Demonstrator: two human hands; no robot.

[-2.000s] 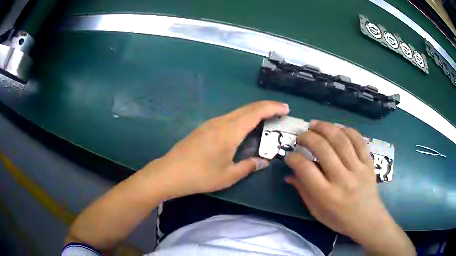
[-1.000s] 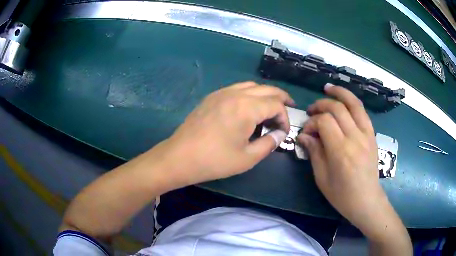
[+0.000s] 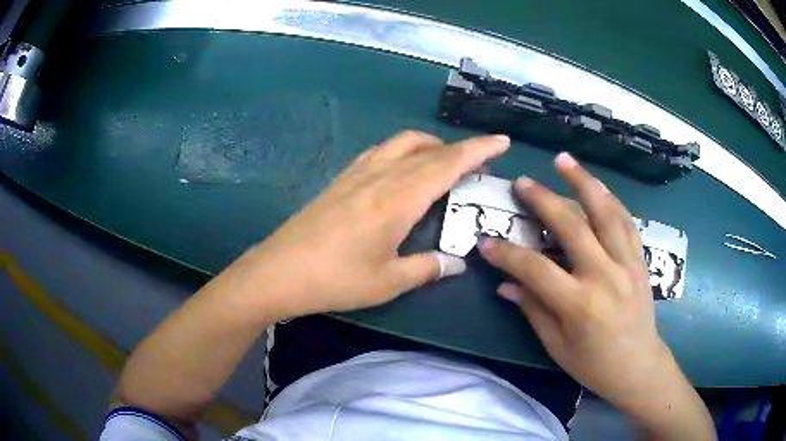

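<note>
A silver housing [image 3: 487, 194] lies on the green belt in front of me, with dark curved gaps and shiny bits along its near edge. Its middle is hidden under my right hand [image 3: 586, 267], whose index finger and thumb press on it. My left hand [image 3: 371, 224] is spread around the housing's left end, thumb tip at the near left corner and index finger beyond the far edge. The left thumb tip has a whitish patch. Neither hand lifts the housing. Whether a small part is under the right fingertips cannot be seen.
A black housing [image 3: 569, 125] with raised lugs stands beyond my hands, beside a white stripe [image 3: 362, 34]. Tweezers [image 3: 750, 246] lie at right. A grey four-ring strip [image 3: 748, 99] lies at far right. Metal roller hardware [image 3: 19, 86] is at far left. A worn patch [image 3: 258, 146] marks the belt.
My left fingers have opened from near the housing's gaps back around its left end. My right fingers have spread over it. The four-ring strip has shifted right in view.
</note>
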